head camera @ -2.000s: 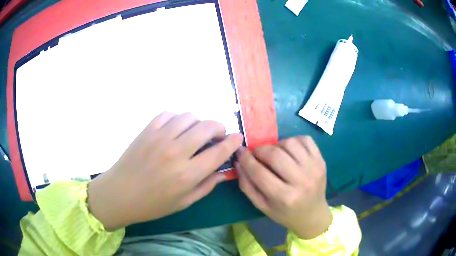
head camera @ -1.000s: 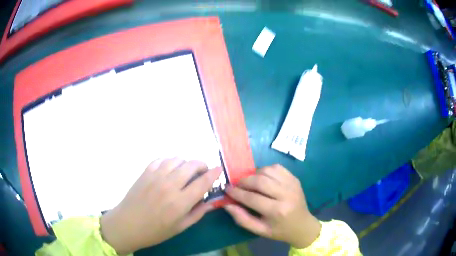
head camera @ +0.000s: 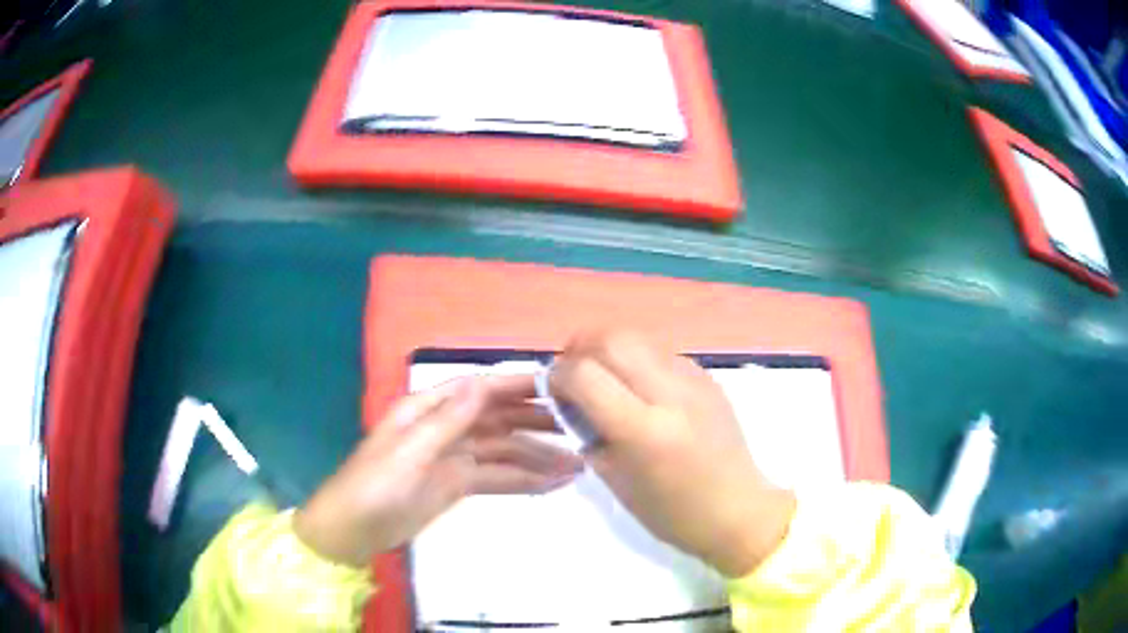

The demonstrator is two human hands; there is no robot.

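The white display panel (head camera: 557, 556) lies in its red foam tray (head camera: 631, 297) in front of me. Both hands are above its upper middle. My right hand (head camera: 668, 445) is closed on a small curved pale and grey piece (head camera: 563, 408), mostly hidden by the fingers. My left hand (head camera: 433, 464) is beside it, slightly blurred, with fingers apart and tips close to the piece; contact cannot be told. The white glue tube (head camera: 967, 482) lies right of the tray. The small squeeze bottle (head camera: 1033, 528) lies beyond it, blurred.
Stacked red trays (head camera: 105, 371) with a panel stand at left. A pale strip and thin stick (head camera: 186, 451) form a V beside them. Another panel in a red tray (head camera: 520, 179) lies ahead on the green bench (head camera: 816, 161). More trays (head camera: 1033, 186) lie at far right.
The view has swung up and left. Both hands have left the panel's lower right corner and are now over its upper middle, with the small piece in my right hand.
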